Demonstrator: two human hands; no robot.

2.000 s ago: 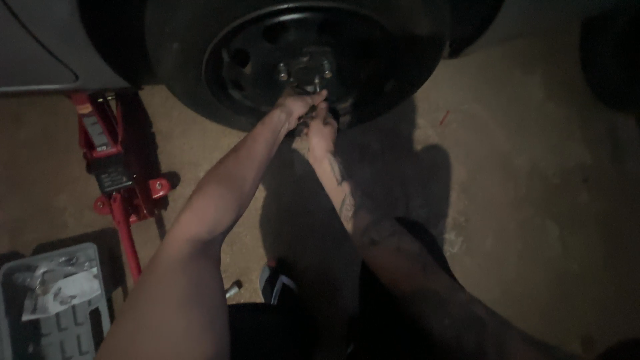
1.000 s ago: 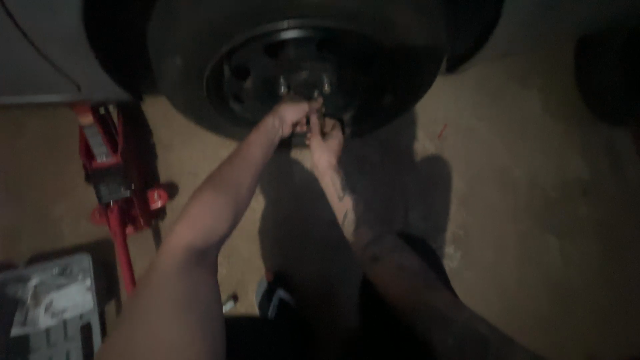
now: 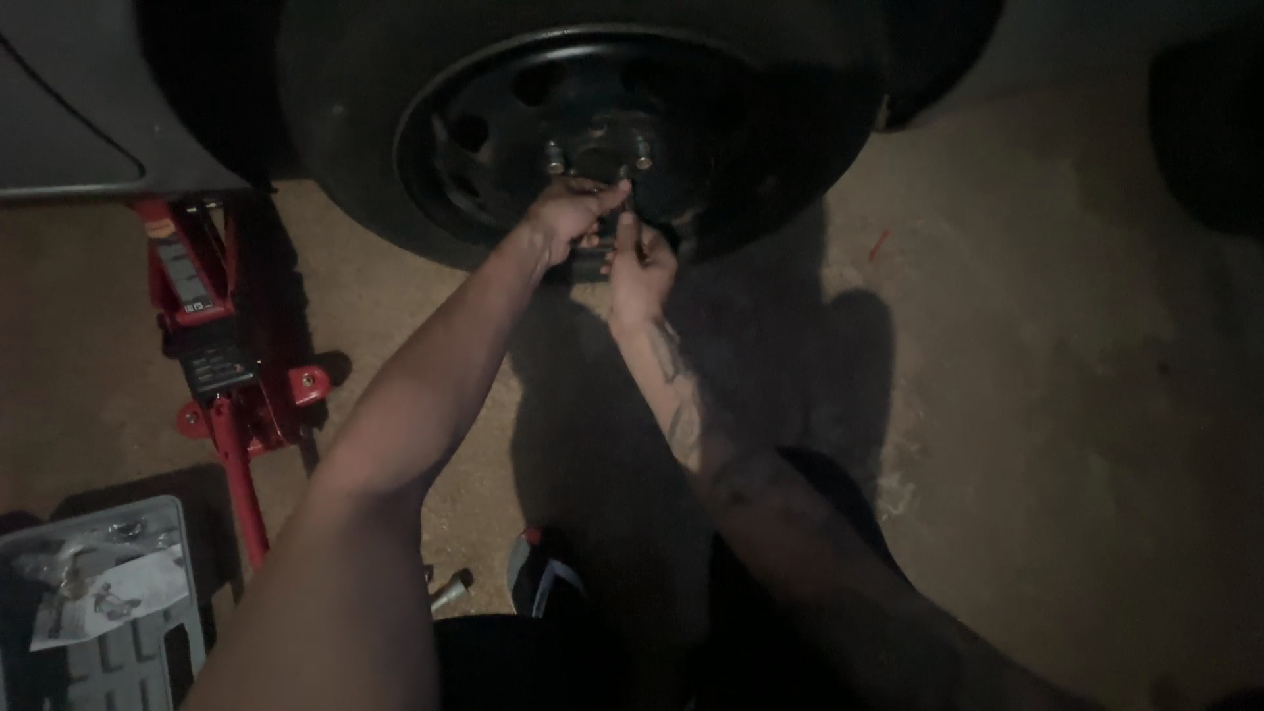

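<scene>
A car wheel with a black steel rim (image 3: 474, 188) and dark tire (image 3: 341, 148) stands at the top centre. Two wheel studs or nuts show near its hub, one on the left (image 3: 555, 158) and one on the right (image 3: 644, 153). Below them, my left hand (image 3: 575, 212) is at the lower hub, its fingers bent around something small and dark that cannot be made out. Just to its right and slightly lower, my right hand (image 3: 642, 259) has its fingertips close to the same spot. What either hand grips is hidden by fingers and shadow.
A red floor jack (image 3: 242, 395) reaches under the car's side panel (image 3: 79, 118) at left. A grey plastic case (image 3: 128, 662) holding a plastic bag and paper lies lower left. A metal tool (image 3: 452, 590) and a shoe (image 3: 543, 578) are near the bottom. Another tire (image 3: 1205, 138) stands at upper right.
</scene>
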